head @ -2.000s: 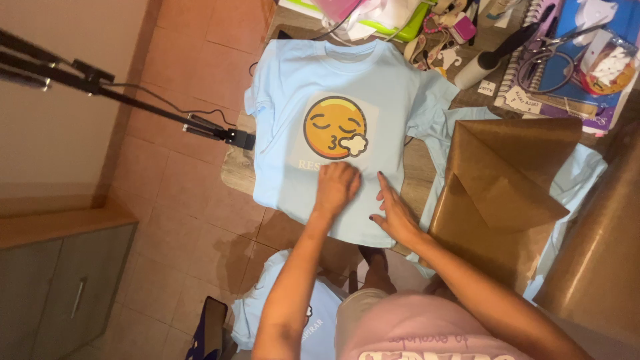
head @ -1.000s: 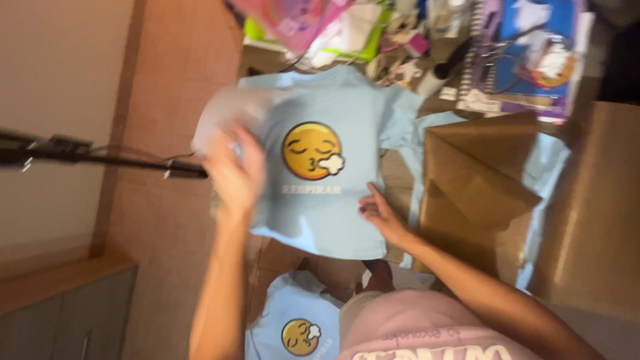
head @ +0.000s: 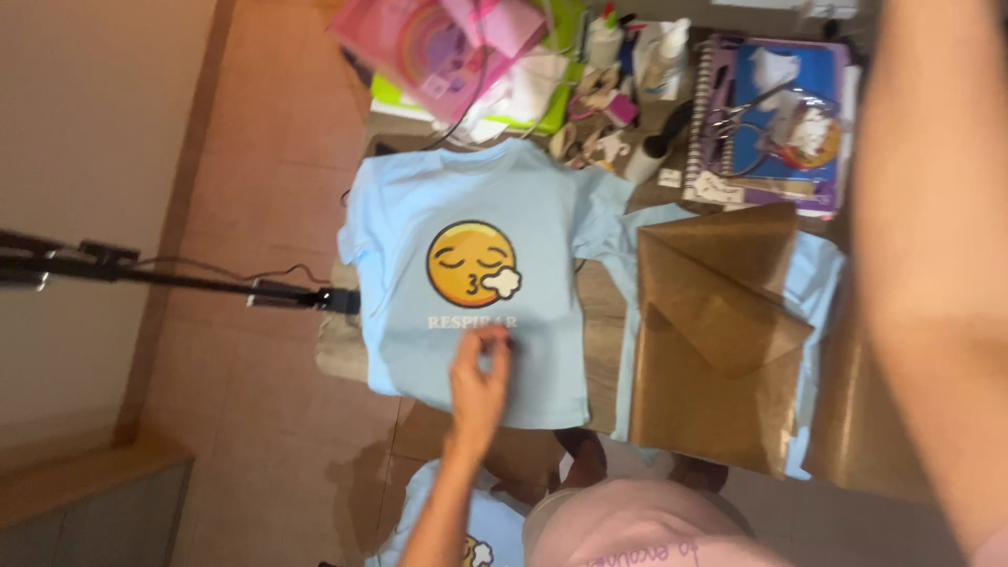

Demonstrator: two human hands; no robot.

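Note:
A light blue T-shirt (head: 535, 370) lies face up on the table, printed with a yellow blowing-face emoji (head: 465, 264) and white lettering below it. My left hand (head: 480, 382) is at the lettering, fingers bent and blurred; whether it touches the cloth or pinches something cannot be told. My right forearm crosses the right side of the view, and its hand is outside the frame. A brown glossy sheet (head: 709, 394) with a folded flap lies right of the shirt, over more light blue cloth (head: 815, 276).
Behind the shirt are a pink rainbow-printed item (head: 429, 47), a green tray (head: 555, 102), a lint roller (head: 657, 150), a spray bottle (head: 669, 51), notebooks (head: 827, 185) and scissors (head: 740, 122). A black stand arm (head: 197, 279) reaches in from the left. Another printed shirt (head: 488, 520) hangs below.
One second ago my left hand held a whitish translucent sheet at the shirt's left side; now it is at the lettering. My right hand has left the shirt's lower right and gone out of view.

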